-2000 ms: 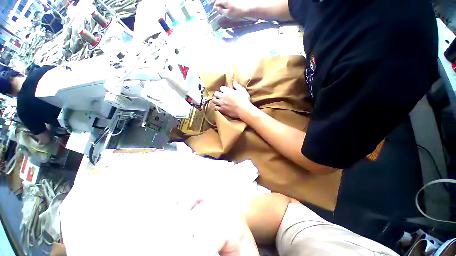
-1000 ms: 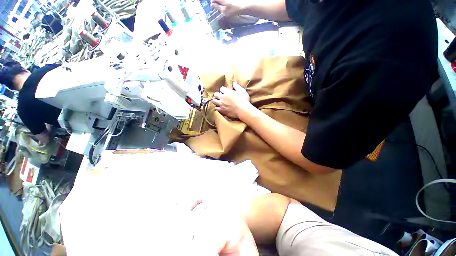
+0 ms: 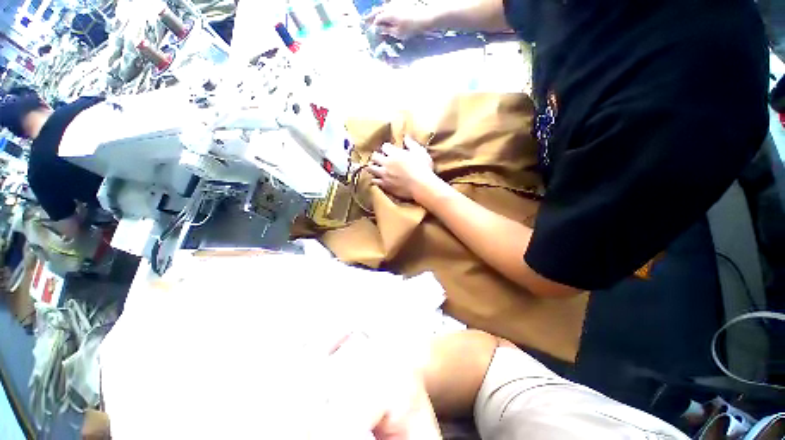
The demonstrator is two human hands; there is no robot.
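Note:
A white cloth stack (image 3: 250, 335), badly overexposed, fills the lower middle. Washed-out pinkish patches show at its lower right, one near the bottom edge (image 3: 392, 425); they may be parts of my hands, but I cannot tell which hand or what they do. Beyond the stack, a brown garment panel (image 3: 482, 292) lies bunched and folded at the sewing machine (image 3: 297, 142). Another person's hand (image 3: 403, 172) rests flat on the panel beside the yellowish clamp frame (image 3: 331, 206). The needle area is too small to read.
A person in a black T-shirt (image 3: 645, 129) leans in from the right; their far hand (image 3: 400, 19) holds something small and dark. Bare skin and beige shorts (image 3: 551, 400) show at the bottom. Another person (image 3: 64, 163) bends at far left. Thread cones (image 3: 155, 56) and cloth bundles stand behind.
The person in black has shifted slightly right, and their far hand has moved a little, with a small dark thing now showing in it. The near hand, panel and white stack look almost unchanged.

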